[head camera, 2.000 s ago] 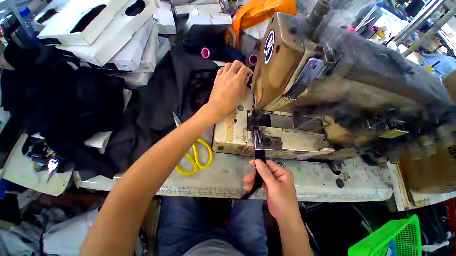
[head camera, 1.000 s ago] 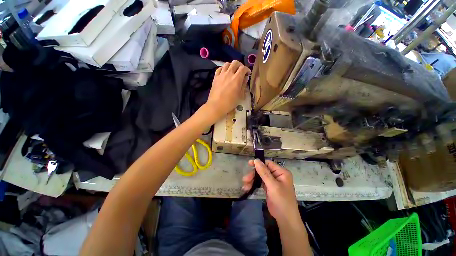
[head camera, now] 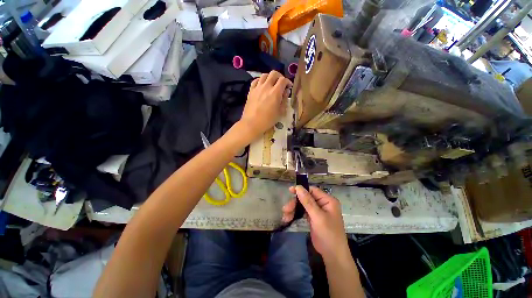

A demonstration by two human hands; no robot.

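Note:
The beige-brown sewing machine stands in front of me, its small dark needle area above the cream machine bed. My right hand pinches a black fabric strip at the bed's front edge. The strip runs up into a small shiny metal folder, and its loose end hangs by the table edge. My left hand rests with bent fingers behind the needle area, beside the machine head. Its fingertips and anything under them are hidden. Yellow-handled scissors lie left of the bed, partly behind my left forearm.
Black cloth is heaped at left, with white boxes behind it. An orange bag and pink-ringed spools are behind the bed. A green basket is at lower right, a brown carton at right.
The black strip's loose end has shifted slightly left and shortened a little below my right hand. Both hands stay in nearly the same place. The view has shifted very slightly.

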